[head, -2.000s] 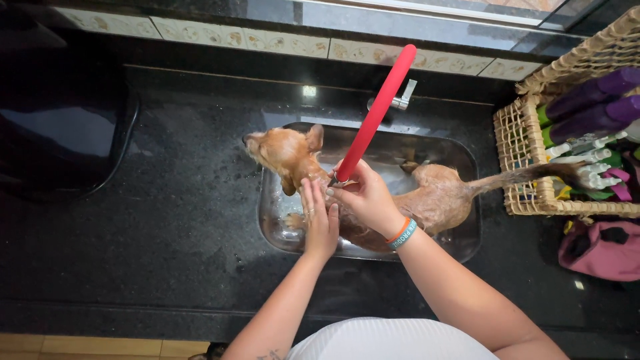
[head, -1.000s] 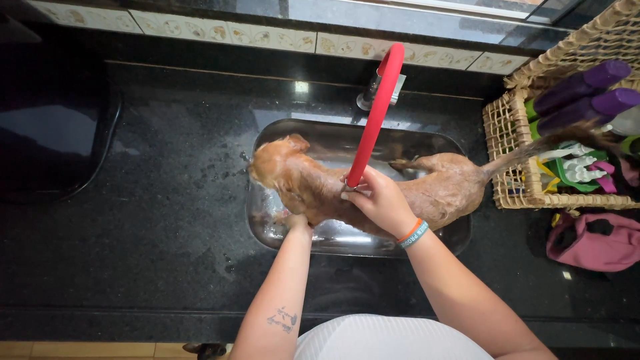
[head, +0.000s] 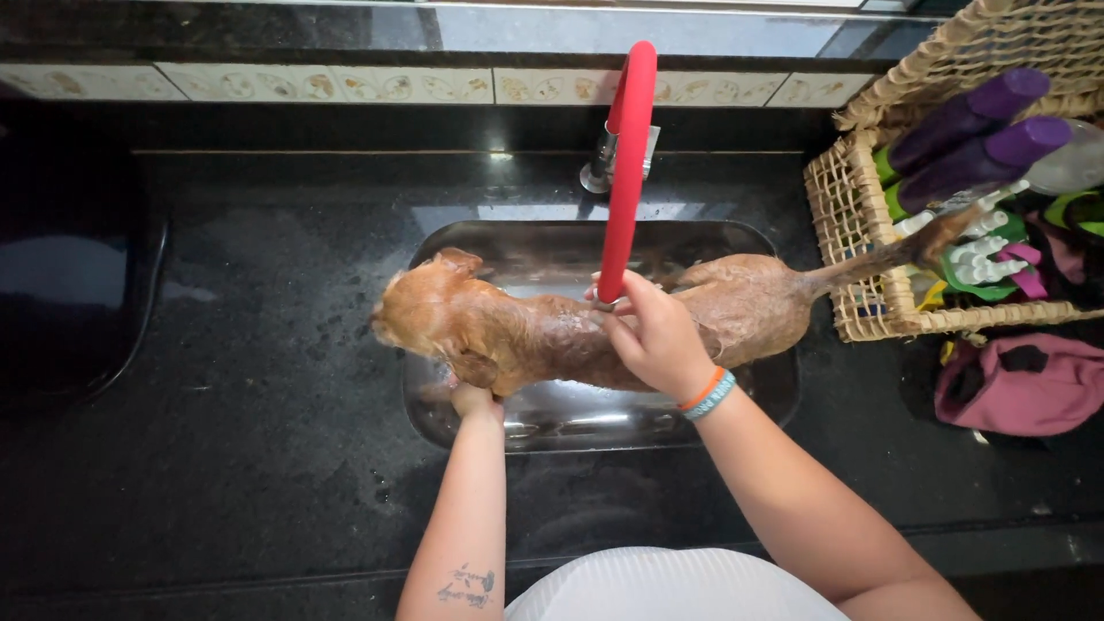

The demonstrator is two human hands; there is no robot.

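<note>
A small wet brown dog (head: 552, 336) stands in a stainless steel sink (head: 586, 423), its head toward the left and its tail reaching over the basket at the right. My right hand (head: 651, 332) grips the end of the red flexible faucet spout (head: 632, 164) just above the dog's back. My left hand (head: 474, 401) is under the dog's head and neck; its fingers are mostly hidden, so their grip cannot be seen. The chrome faucet base (head: 597, 175) rises behind the sink.
An open wicker basket (head: 862, 241) at the right holds purple bottles (head: 957, 129), white-tipped items and cloth pieces. A pink fabric item (head: 1022, 384) lies below it. A large glossy black object (head: 69, 259) stands at the left on the wet black stone counter (head: 276, 431).
My left hand has moved from the side of the dog's neck to beneath its head. The dog's head has turned and lowered. My right hand still holds the red spout, now farther along the back.
</note>
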